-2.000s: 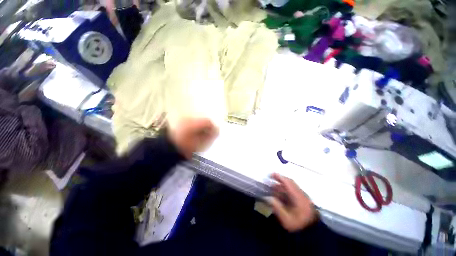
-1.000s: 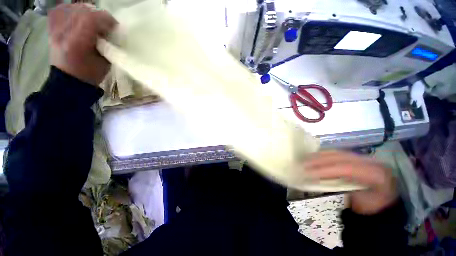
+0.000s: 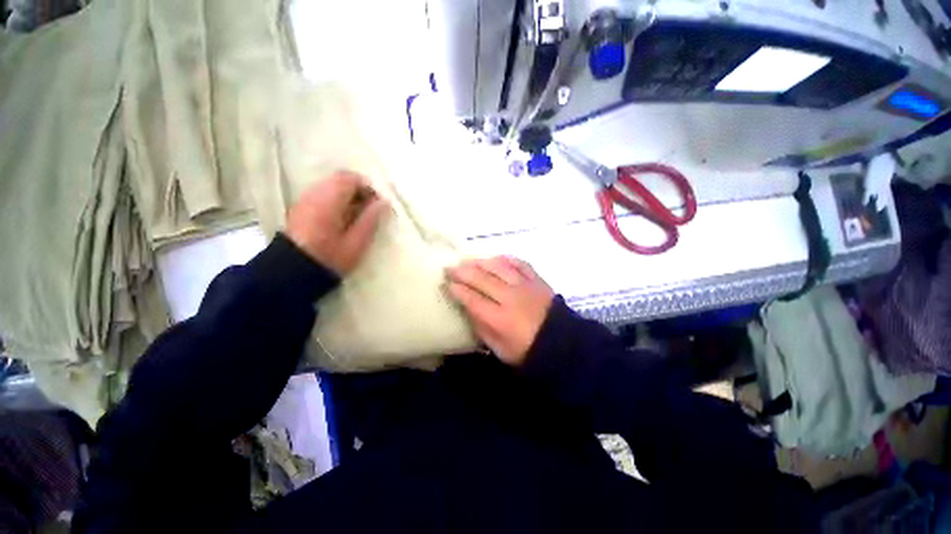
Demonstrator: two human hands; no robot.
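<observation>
A pale khaki-green garment panel [image 3: 391,302] lies on the white machine table and hangs over its front edge. My left hand [image 3: 336,221] rests on the panel's left part with fingers curled; whether it pinches cloth is hidden. My right hand [image 3: 503,302] lies on the panel's right edge, fingers close together and pointing left. The sewing machine's needle area [image 3: 488,129] is beyond the panel, and no cloth shows under it. Red-handled scissors [image 3: 649,207] lie right of the needle area, blades towards it.
A large layered stack of khaki pieces [image 3: 63,188] is at the left. The machine head [image 3: 709,31] has a lit control panel. A dark green tie [image 3: 812,229] wraps the table's right end. Pale green cloth [image 3: 824,375] hangs below it. An edge ruler [image 3: 688,297] runs along the front.
The panel was stretched between my raised hands one second ago; now it lies on the table. My left hand has moved right and down, my right hand left and up. Two seconds ago both hands appeared empty.
</observation>
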